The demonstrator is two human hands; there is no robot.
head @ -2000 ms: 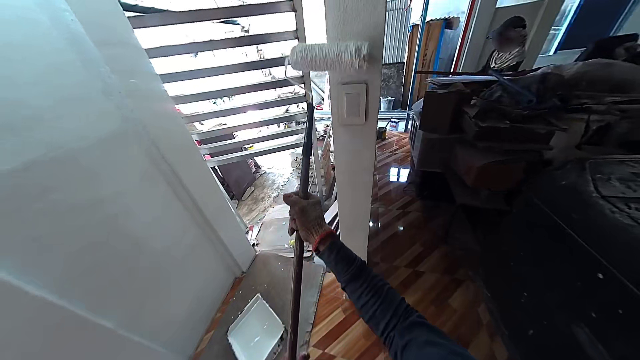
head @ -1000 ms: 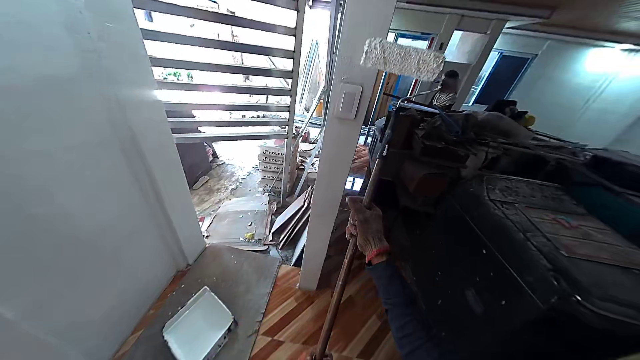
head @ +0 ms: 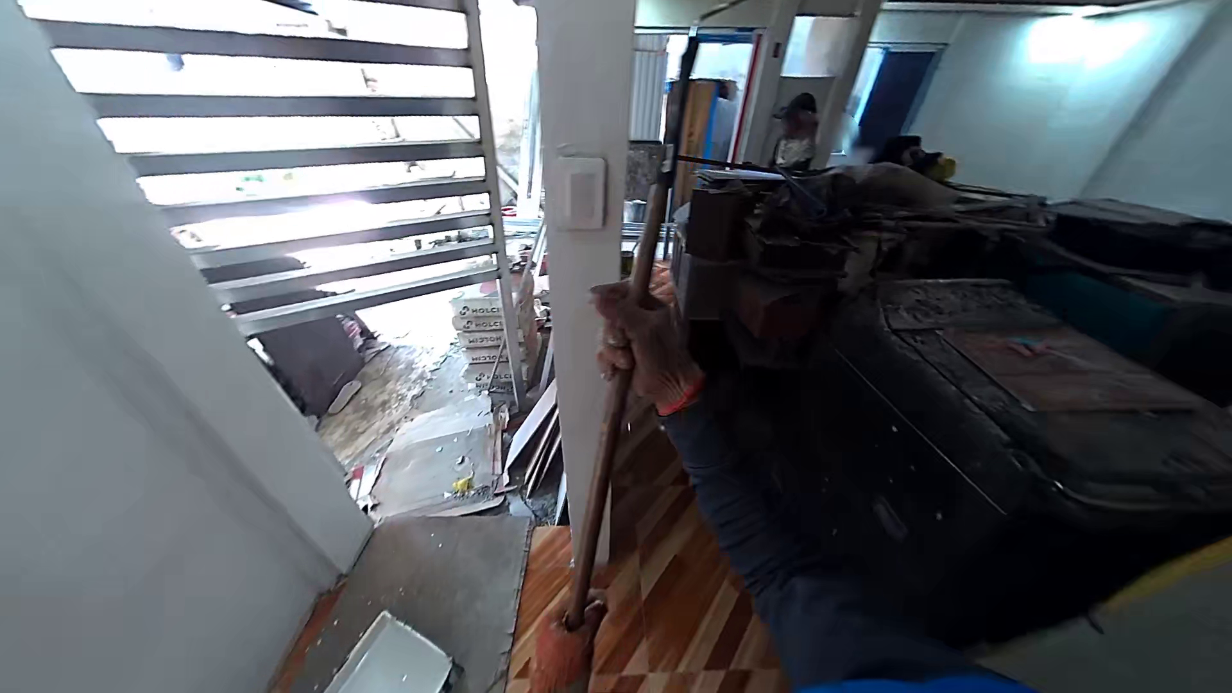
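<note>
My right hand (head: 645,346), with an orange band at the wrist, grips the wooden pole (head: 606,452) of a paint roller around its upper part. Lower down, my left hand (head: 566,650) is closed around the same pole near the bottom edge of the view. The pole slants upward in front of a white post (head: 589,115) with a wall switch (head: 581,192). A dark extension and part of the roller's metal frame show at the top; the roller cover is out of view. A white paint tray (head: 390,659) lies on a grey sheet (head: 443,568), partly cut off below.
A white wall (head: 144,414) rises on the left. Beyond the slatted gate (head: 318,154) are stacked bags (head: 484,337) and leaning boards (head: 544,438). Dark, cluttered furniture (head: 924,462) fills the right side. A person (head: 797,135) is in the background.
The white roller cover, in view earlier beside the post, is now out of view above. My left hand has come into clearer view low on the pole. My right hand still grips it.
</note>
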